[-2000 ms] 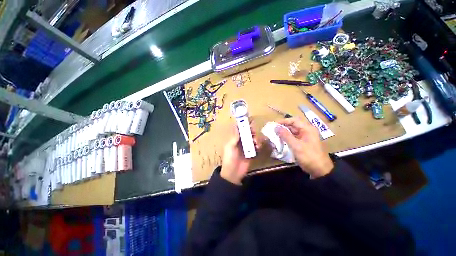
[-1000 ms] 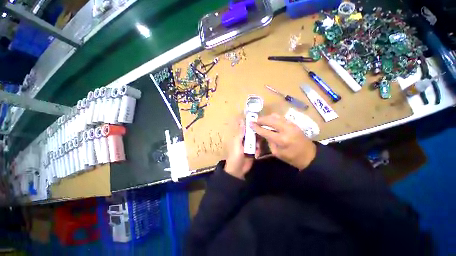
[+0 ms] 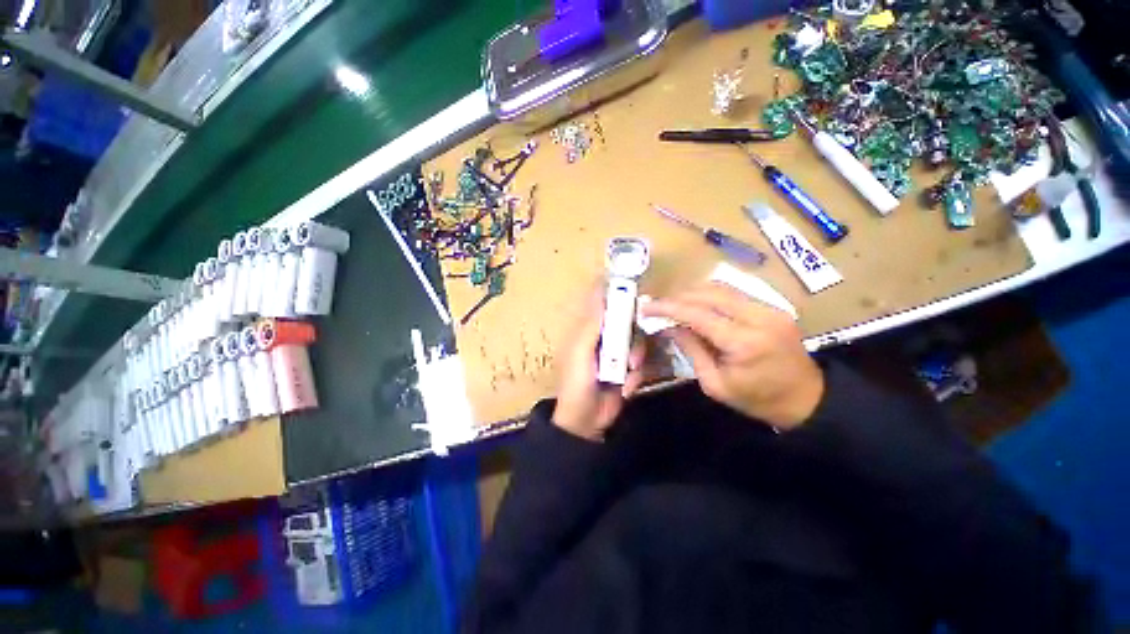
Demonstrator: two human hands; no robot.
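My left hand (image 3: 582, 382) holds a white handheld device body (image 3: 617, 325) upright, its round ring end pointing away from me. My right hand (image 3: 750, 353) is just right of the device. Its thumb and fingertips pinch a small white piece against or close beside the device's upper handle; what it is cannot be told. A white cloth or cover (image 3: 753, 287) lies on the tan board behind my right hand, partly hidden by it. A precision screwdriver (image 3: 731, 245) lies just beyond the hands.
Blue screwdriver (image 3: 805, 204), white tube with printing (image 3: 799, 254), black tweezers (image 3: 715, 135) and white cylinder (image 3: 855, 171) lie right. A circuit board heap (image 3: 942, 93) is far right, small wired boards (image 3: 477, 217) left. Clear lidded container (image 3: 576, 62) stands behind. White ringed units (image 3: 229, 322) stand far left.
My right hand left the crumpled white item on the board and moved to the device, then shifted slightly right. The device is now turned more upright in my left hand. The view has tilted downward.
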